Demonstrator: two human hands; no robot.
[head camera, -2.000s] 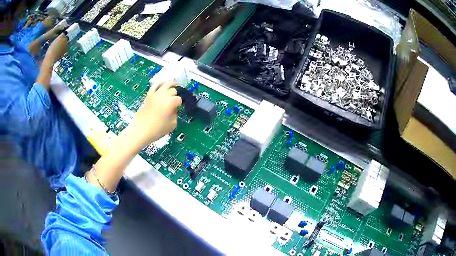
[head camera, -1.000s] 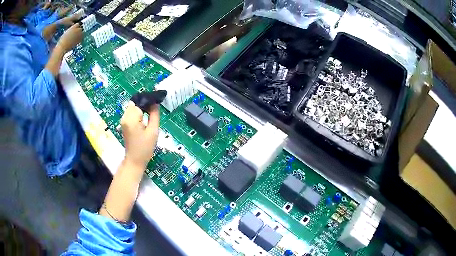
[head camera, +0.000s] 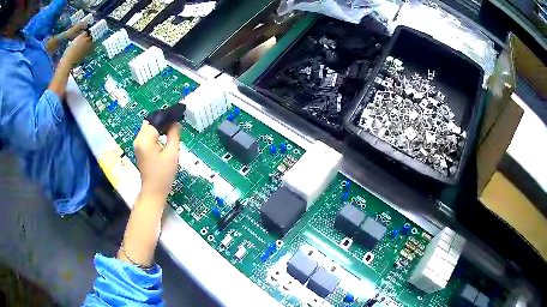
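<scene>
My left hand (head camera: 157, 144) is over the green circuit board (head camera: 207, 156), left of a white block (head camera: 206, 107), its thumb and forefinger brought together. Black material (head camera: 166, 118) covers the fingertips; I cannot tell whether it is finger cots, a held part or both. A thin band is on the wrist. My right hand is out of the picture. Paired grey relays (head camera: 238, 141) stand right of the hand, and a larger dark block (head camera: 283, 209) touches another white block (head camera: 312, 172).
Behind the boards, a black bin (head camera: 414, 156) holds loose silver metal pieces; a neighbouring bin holds black parts (head camera: 321, 78). An open carton (head camera: 501, 138) stands at the right. A worker in a blue smock (head camera: 30, 114) is at the left. A white rail (head camera: 186, 258) edges the boards.
My left hand has moved left and nearer, away from the grey relay pair, which now shows uncovered with the white block beside it. The camera view has shifted slightly.
</scene>
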